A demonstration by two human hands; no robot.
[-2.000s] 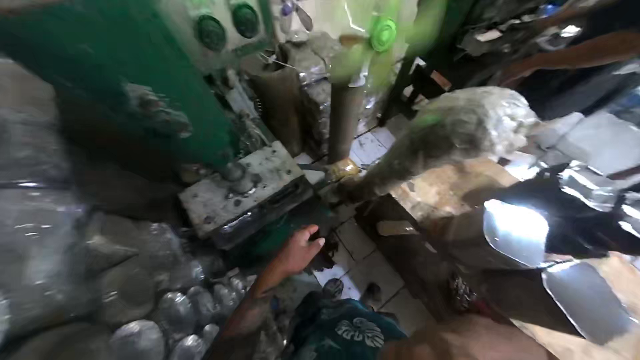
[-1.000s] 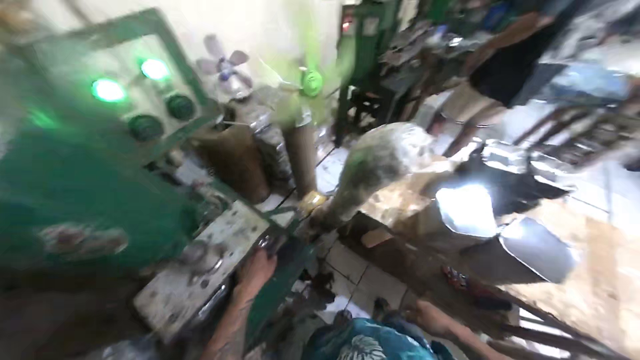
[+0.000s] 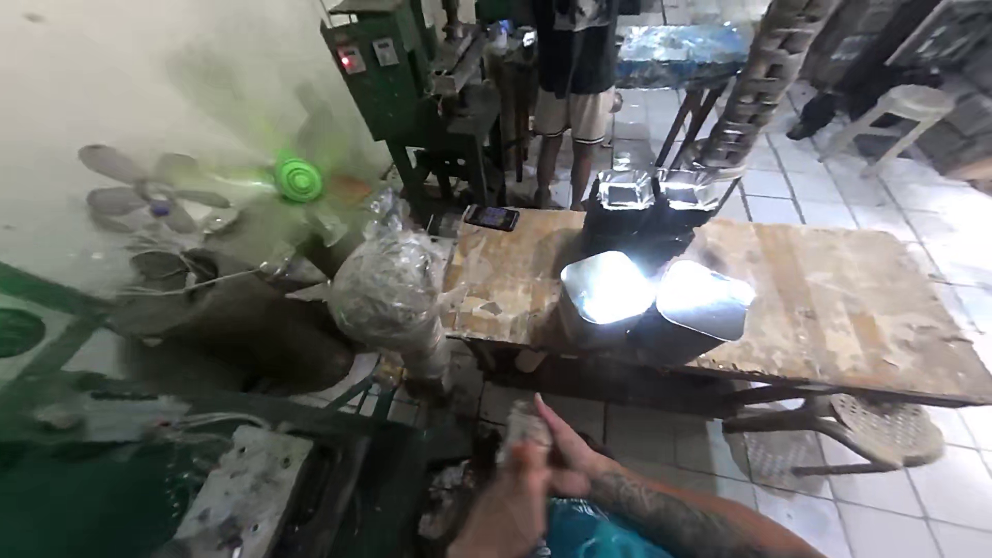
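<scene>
Low in the middle of the view, my left hand (image 3: 508, 496) and my right hand (image 3: 572, 453) meet in front of my teal shirt. Between them is a small pale, greyish object (image 3: 527, 430), blurred, its kind unclear. My right palm and fingers lie along its right side. Motion blurs the left fingers over its lower end, so their grip is unclear. Left of the hands stands the green machine (image 3: 364, 473) with a worn metal plate (image 3: 244, 488).
A worn wooden table (image 3: 821, 294) bears two shiny open metal containers (image 3: 608, 287), dark plastic-wrapped stacks and a phone (image 3: 491, 218). Nearer left are a plastic-wrapped bundle (image 3: 387, 291) and a green-hubbed fan (image 3: 298, 180). A person (image 3: 575, 85) stands beyond the table; a woven-seat chair (image 3: 876, 434) is at right.
My left hand has left the machine's metal plate and come together with my right hand around the pale object. The view has swung right.
</scene>
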